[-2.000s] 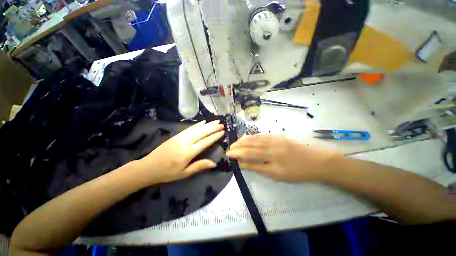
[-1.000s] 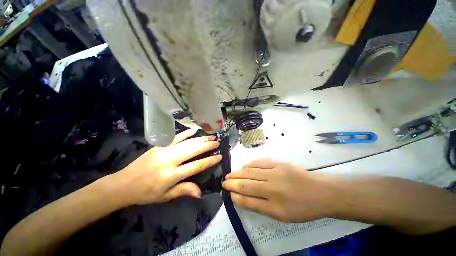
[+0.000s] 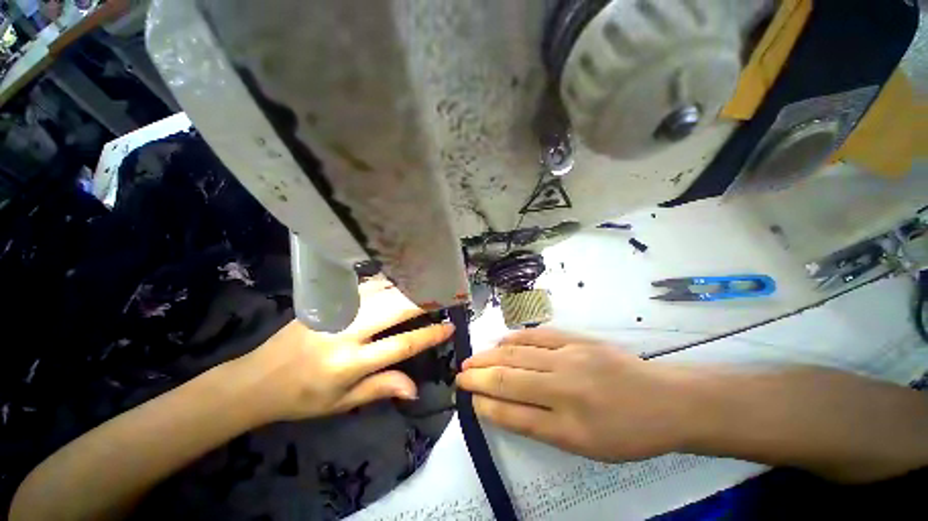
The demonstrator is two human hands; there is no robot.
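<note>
A sheer black patterned garment piece (image 3: pixel 234 448) lies heaped left of the needle area. A narrow black binding strip (image 3: pixel 474 432) runs from under the machine head down past the bed's front. My left hand (image 3: pixel 341 361) lies flat on the garment, fingers spread, fingertips beside the strip and partly hidden by the machine head. My right hand (image 3: pixel 580 392) rests on the white bed with fingers together, its fingertips at the strip's right edge; whether they pinch it is hard to tell. The needle and presser foot are hidden behind the sewing machine head (image 3: pixel 356 132).
A ridged beige block (image 3: pixel 527 307) and a dark coil (image 3: pixel 516 270) sit right of the needle area. Blue-handled snips (image 3: pixel 714 288) lie farther right. A metal mechanism (image 3: pixel 860 263) stands at the right. The white ridged knob (image 3: pixel 651 81) is overhead.
The view has moved closer to the machine head, which now covers the needle area and left fingertips. Both hands stay beside the strip; the right hand has shifted toward the wearer since the earliest frame.
</note>
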